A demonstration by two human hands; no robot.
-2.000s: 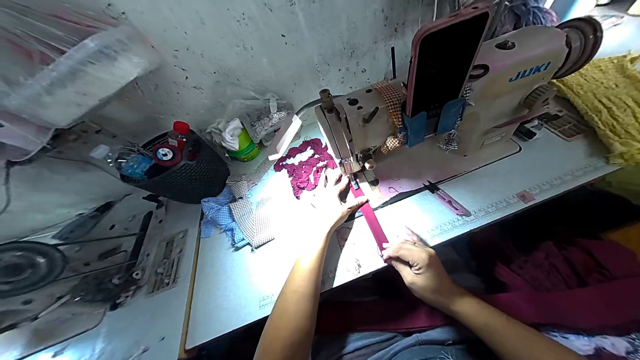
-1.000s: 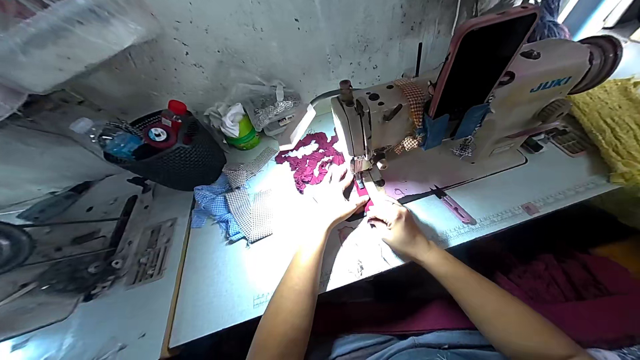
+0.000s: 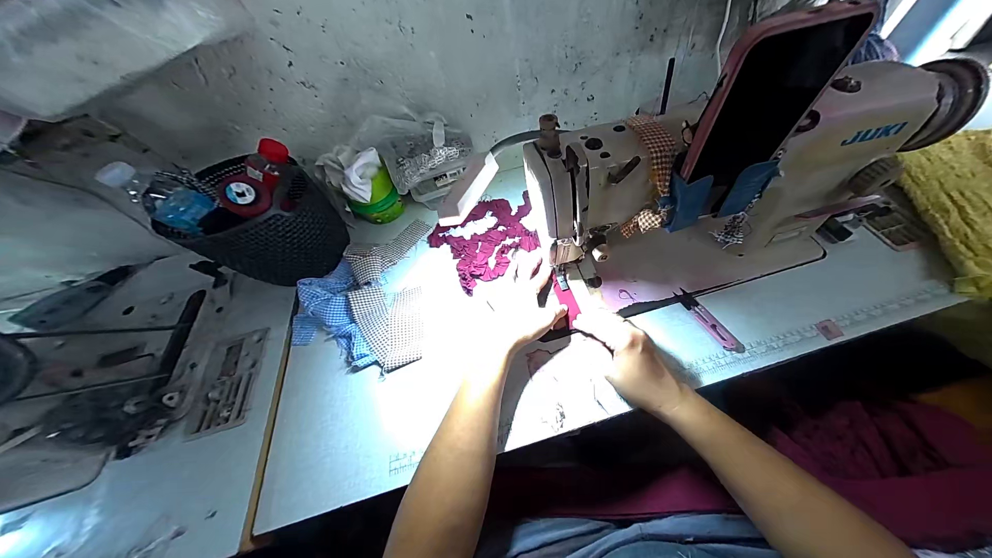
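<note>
A magenta fabric strip runs out from under the presser foot of a Juki sewing machine. My left hand lies just left of the foot, fingers spread beside the strip, washed out by the lamp light. My right hand pinches the near end of the strip between thumb and finger, close in front of the foot. Behind my left hand lies a heap of gathered magenta fabric.
Blue and brown checked scraps lie left. A black basket with bottles, a green container and a plastic bag stand behind. Pink thread snips lie right. A phone is tied to the machine; yellow fabric lies far right.
Two seconds ago my right hand held the strip's end farther toward the table's front edge; it has moved up near the presser foot. Less of the strip shows in front of the foot.
</note>
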